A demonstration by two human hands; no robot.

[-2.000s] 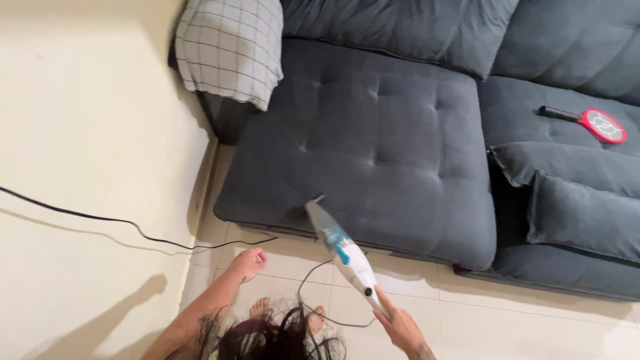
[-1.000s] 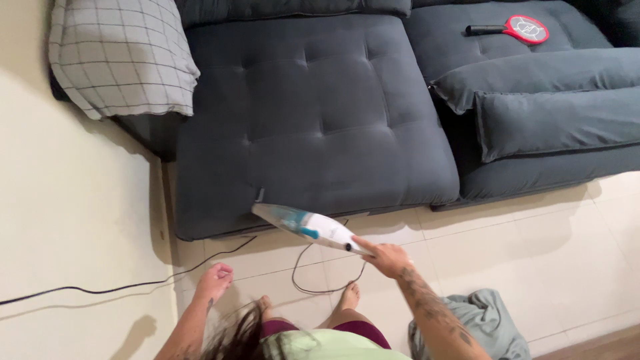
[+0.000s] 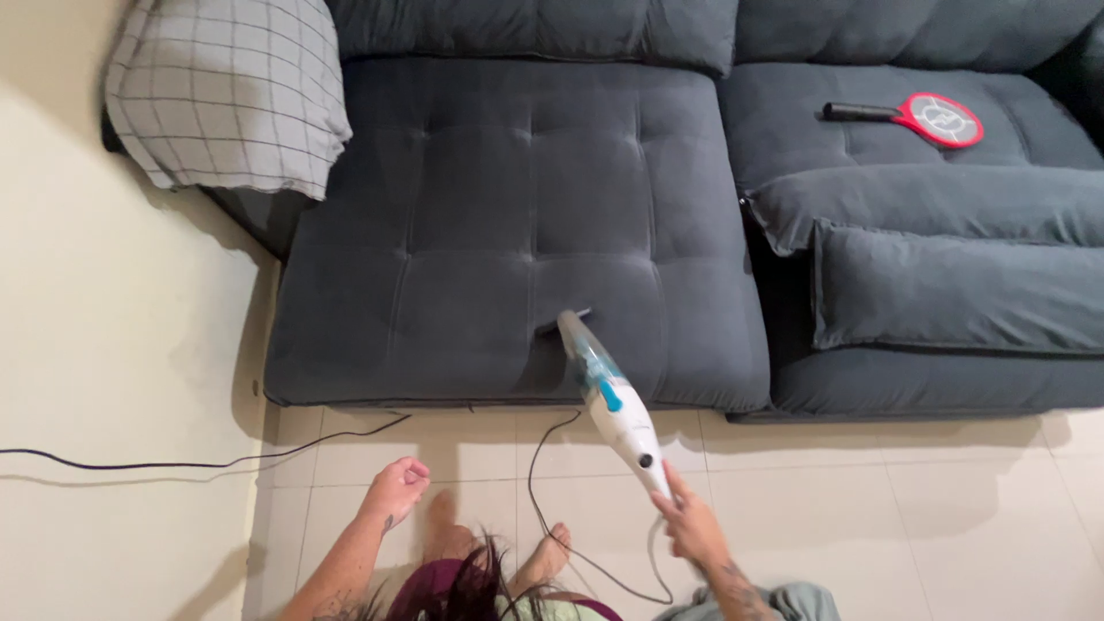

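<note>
My right hand (image 3: 688, 517) grips the rear handle of a white and blue handheld vacuum cleaner (image 3: 619, 414). The vacuum's nozzle is over the front part of the dark grey tufted sofa seat (image 3: 466, 198), right of its middle; whether it touches the fabric cannot be told. My left hand (image 3: 398, 489) is loosely curled above the floor in front of the sofa, with nothing visible in it. A dark power cord (image 3: 536, 492) loops on the tiles between my hands.
A checked grey cloth (image 3: 228, 95) covers the left armrest. On the right seat lies a red and black electric fly swatter (image 3: 944, 119), behind grey cushions (image 3: 957, 289). Another stretch of cord (image 3: 198, 465) crosses by the wall (image 3: 103, 345). Grey-green fabric (image 3: 789, 602) lies near my right forearm.
Since one second ago, the vacuum's nozzle has moved right across the seat with my right hand. The left hand stays curled in front of the sofa. The view has shifted.
</note>
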